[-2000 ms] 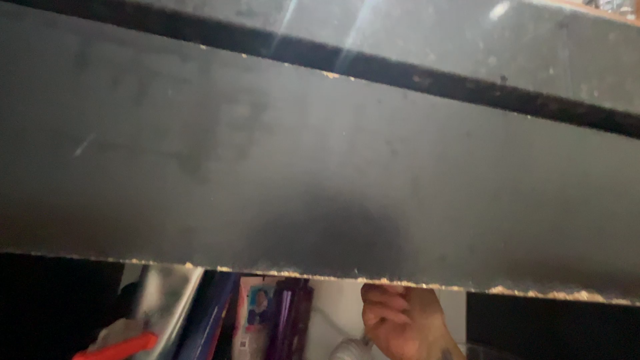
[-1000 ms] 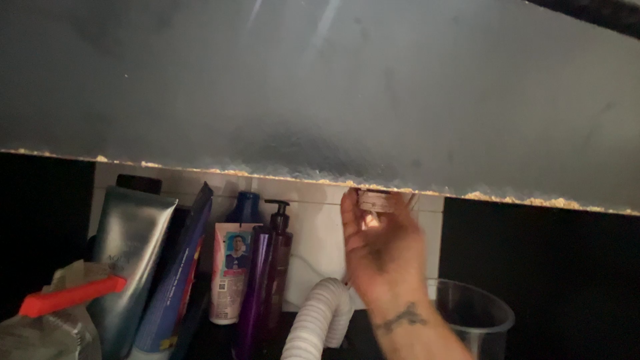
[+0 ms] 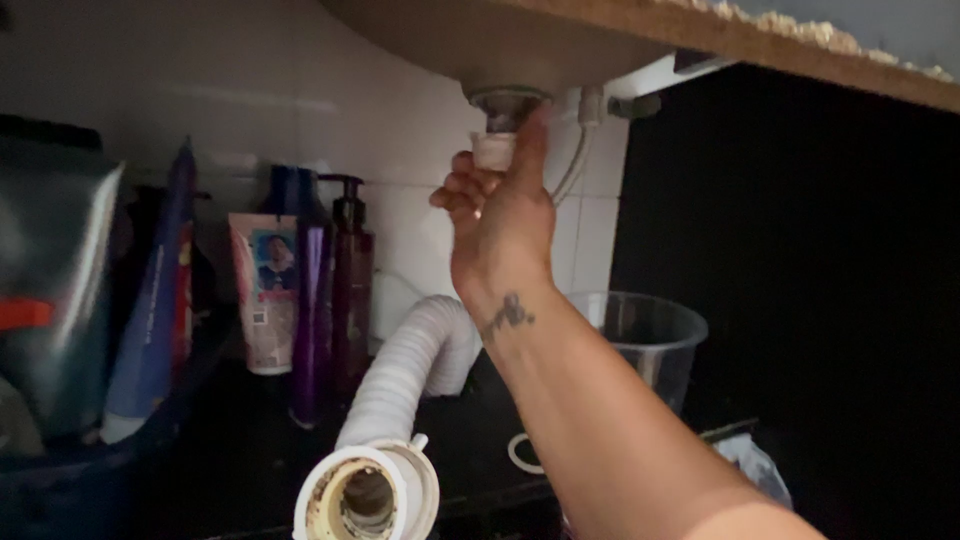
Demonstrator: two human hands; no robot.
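Beneath the sink basin (image 3: pixel 427 45), my right hand (image 3: pixel 499 202) reaches up to the drain outlet (image 3: pixel 506 105), its fingers around a white plastic fitting (image 3: pixel 493 150) at the outlet's lower end. The far side of the grip is hidden. A white corrugated drain hose (image 3: pixel 397 367) lies below, bent over, its dirty open end facing me and apart from the outlet. On the cabinet floor, partly behind my forearm, is a white ring (image 3: pixel 525 454). A braided supply hose (image 3: pixel 574 165) hangs to the right of the drain. My left hand is out of view.
Tubes and bottles stand at the left, among them a pink tube (image 3: pixel 264 300), a purple bottle (image 3: pixel 311 322) and a dark pump bottle (image 3: pixel 351 285). Behind my forearm stands a clear plastic tub (image 3: pixel 652 330). The countertop's rough chipboard edge (image 3: pixel 810 41) juts out overhead.
The view has dropped from the dark panel to the space under the sink. The basin, drain outlet and the hose's open end now show, with my right hand still raised there.
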